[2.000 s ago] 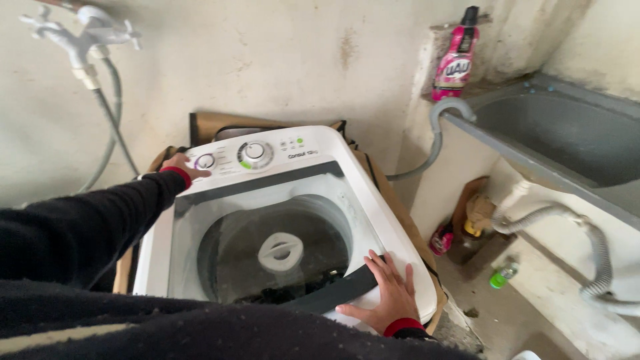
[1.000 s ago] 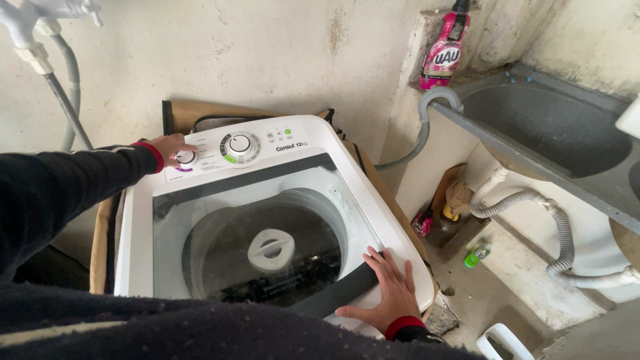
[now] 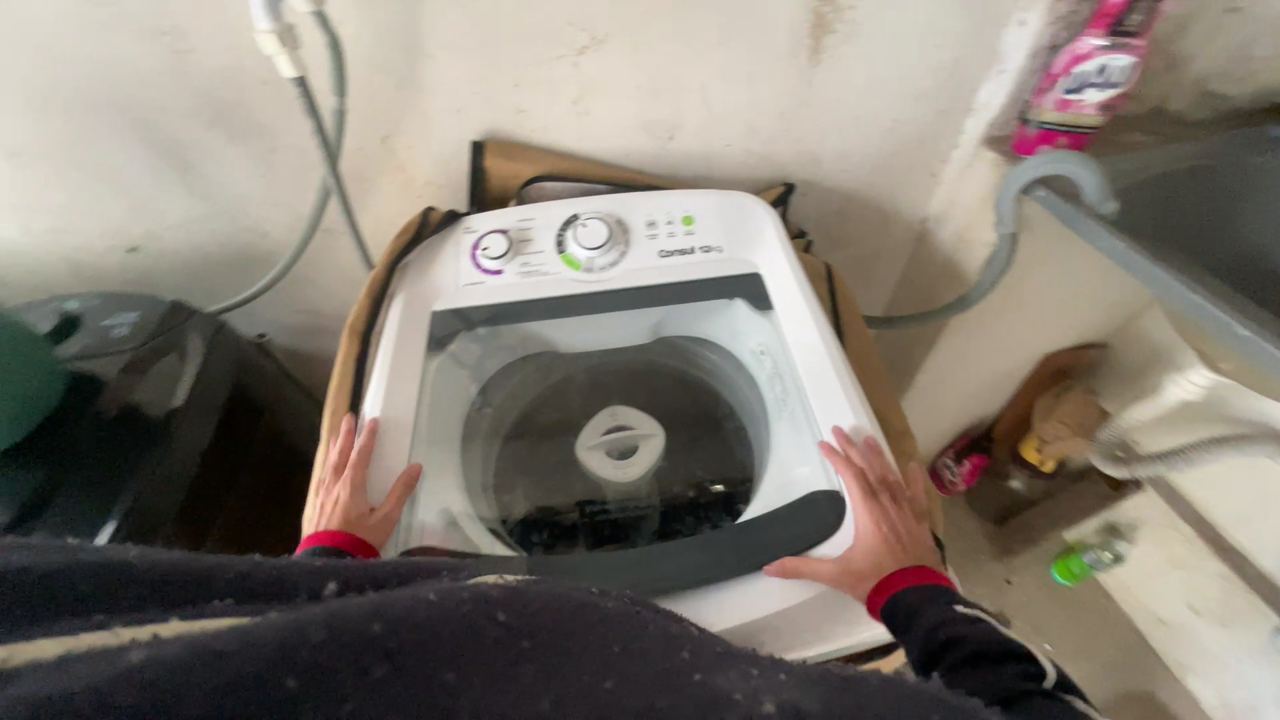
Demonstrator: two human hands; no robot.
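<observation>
A white Consul top-load washing machine [image 3: 740,618] stands against the wall, its glass lid [image 3: 600,325] down with a dark front handle strip [image 3: 700,560]. Through the glass show the drum and a white agitator cap [image 3: 620,443]. My left hand [image 3: 358,480] lies on the machine's left edge, fingers apart, holding nothing. On the right front corner, beside the handle strip, rests my right hand [image 3: 875,510], also spread and holding nothing. The small left knob [image 3: 493,251] and the larger dial [image 3: 592,234] sit on the rear panel, untouched, near a green light [image 3: 687,221].
A tan fabric cover [image 3: 870,370] is bunched around the machine. A grey drain hose [image 3: 985,285] hooks over the sink edge [image 3: 1170,270], below a pink bottle [image 3: 1085,80]. Bottles, one green-ended [image 3: 1085,562], lie low at right. A dark appliance or container [image 3: 140,350] stands at left.
My left hand has left the small knob on the panel and come down to the machine's left edge. My right hand stays at the right front corner. The view has shifted left.
</observation>
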